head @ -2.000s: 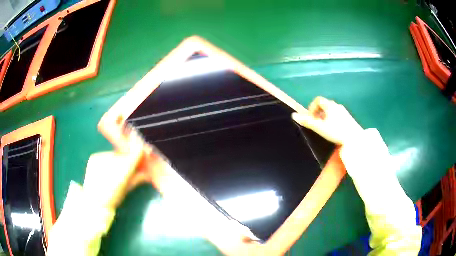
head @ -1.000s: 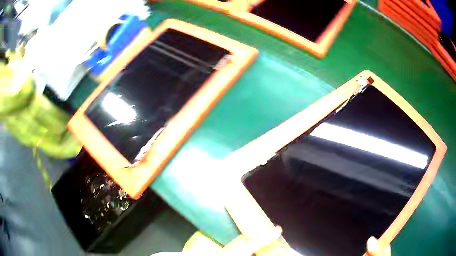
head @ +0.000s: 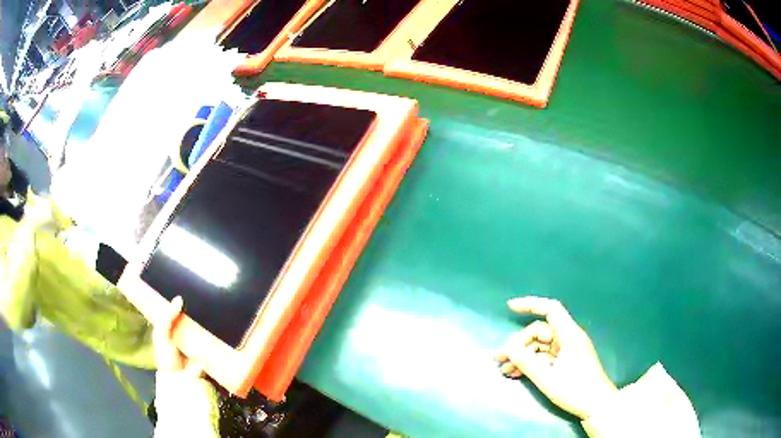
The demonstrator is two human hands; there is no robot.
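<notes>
A black laptop screen [head: 257, 205] lies face up in an orange foam tray [head: 330, 222] on top of another orange tray, at the left part of the bench. It reflects ceiling lights. My left hand [head: 175, 346] is at the near left corner of the upper tray, with the thumb on its rim and the other fingers hidden under or behind it. My right hand [head: 552, 351] is over the green surface at the lower right, with fingers loosely curled and nothing in it.
More black screens in orange trays [head: 497, 38] lie along the far side of the green bench [head: 548, 205]. A blue tape dispenser [head: 205, 141] and a white pile [head: 128, 111] are behind the stack. A dark scrap bin [head: 265, 415] is below the edge. A person's yellow-green sleeve [head: 81, 291] is at left.
The framed screen I held with both hands now lies on the tray at left, making a stack. My right hand has come off it. The view has turned left.
</notes>
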